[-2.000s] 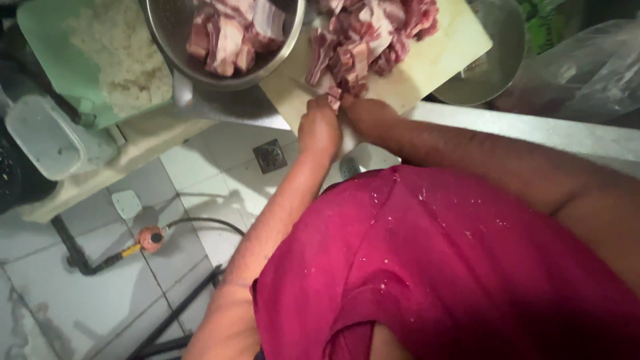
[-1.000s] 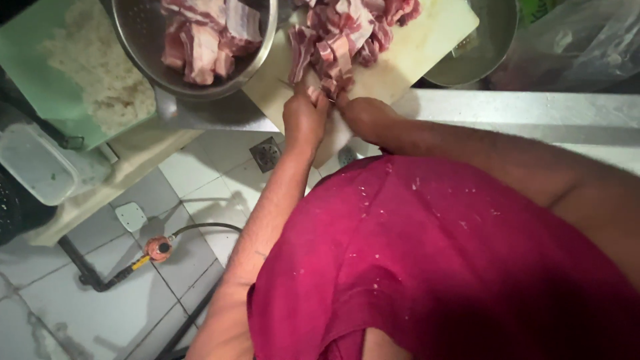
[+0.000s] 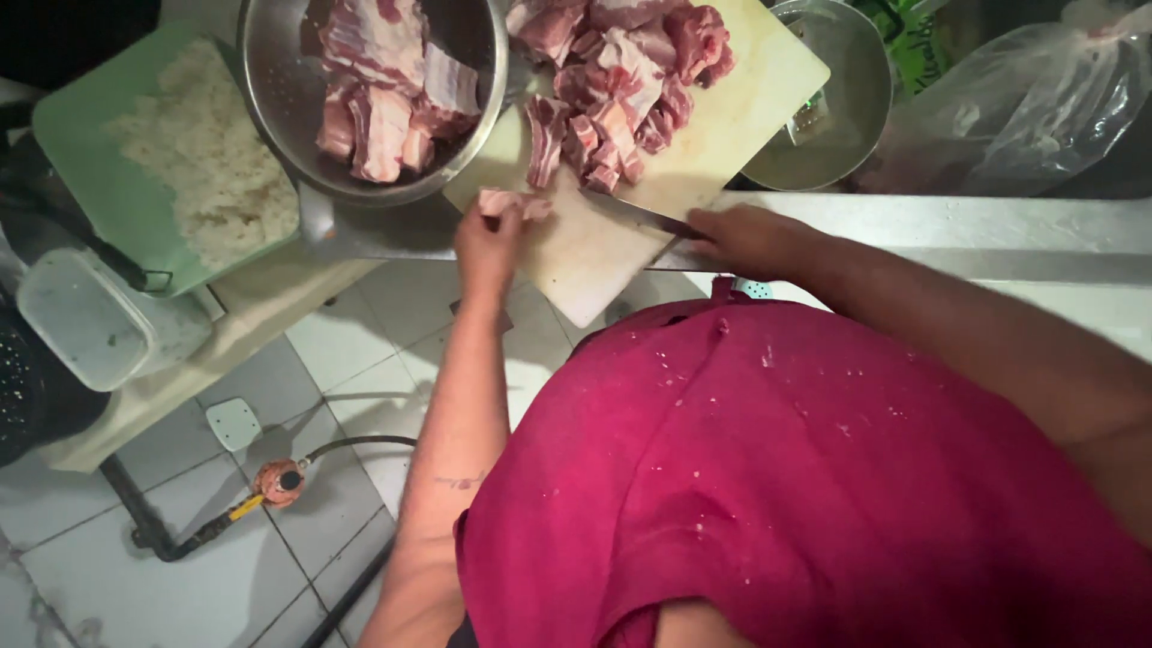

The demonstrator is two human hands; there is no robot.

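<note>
My left hand point(image 3: 489, 241) pinches a strip of raw meat point(image 3: 522, 205) over the left edge of a pale cutting board point(image 3: 747, 99). In my right hand point(image 3: 747, 238) is the handle of a knife point(image 3: 641, 216); its blade lies low over the board, with the tip by the cut meat. A pile of raw meat pieces point(image 3: 621, 81) covers the upper middle of the board, and one longer strip point(image 3: 545, 139) lies at the pile's left side. Larger rib pieces point(image 3: 382, 135) rest in a steel bowl point(image 3: 493, 117) just left of the board.
On the left stand a green tray point(image 3: 81, 135) holding a pale, crumbly food point(image 3: 216, 162) and a clear plastic container point(image 3: 85, 315). A metal pan point(image 3: 877, 108) and a clear plastic bag point(image 3: 1035, 99) are right of the board. The board's near corner overhangs the steel counter edge point(image 3: 945, 225).
My hands, close together at the board's near part before, have moved apart. The left has gone left with a meat strip; the right has moved right, and the knife blade now shows plainly.
</note>
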